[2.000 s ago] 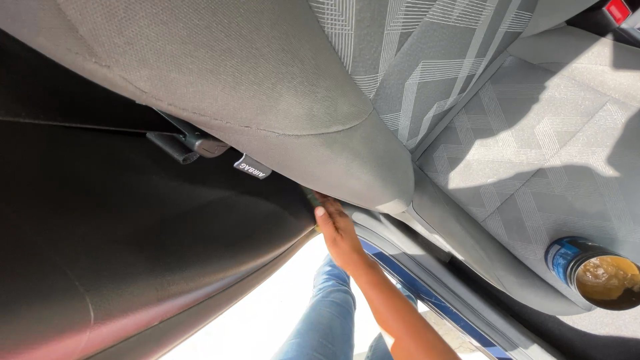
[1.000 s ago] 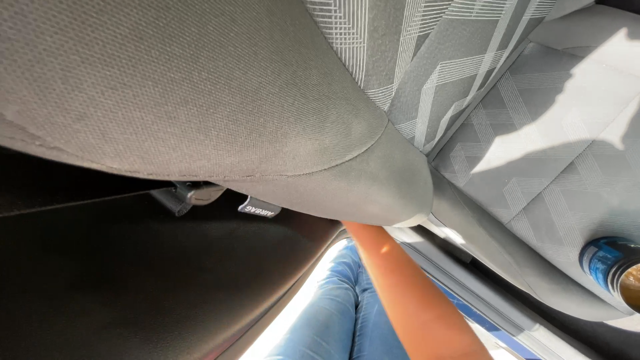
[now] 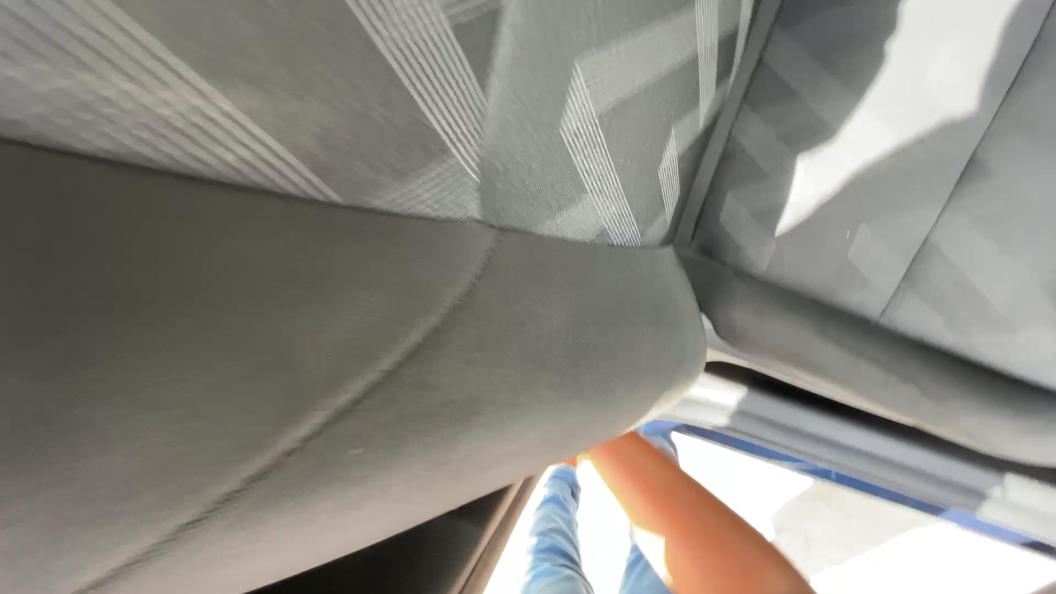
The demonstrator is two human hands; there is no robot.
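My right forearm (image 3: pixel 693 511) comes up from the bottom edge, right of centre, and passes behind the lower edge of the grey fabric side bolster (image 3: pixel 371 355) of a car seat's backrest. The bolster hides my right hand, so what it holds or touches cannot be seen. My left hand is out of the frame. White line patterns mark the backrest's centre panel (image 3: pixel 544 124). At the right, the seat cushion (image 3: pixel 924 272) lies partly in shadow, with a bright sunlit patch.
A grey door sill (image 3: pixel 792 421) with a blue painted edge (image 3: pixel 825 474) runs along the lower right. Legs in blue jeans (image 3: pixel 554 536) stand beyond the bolster. A dark panel (image 3: pixel 396 544) shows at the bottom, left of the legs.
My right hand showed at the bolster's lower edge two seconds ago; now it is hidden behind it. The view has moved closer to the backrest, and the open tub on the cushion is out of frame.
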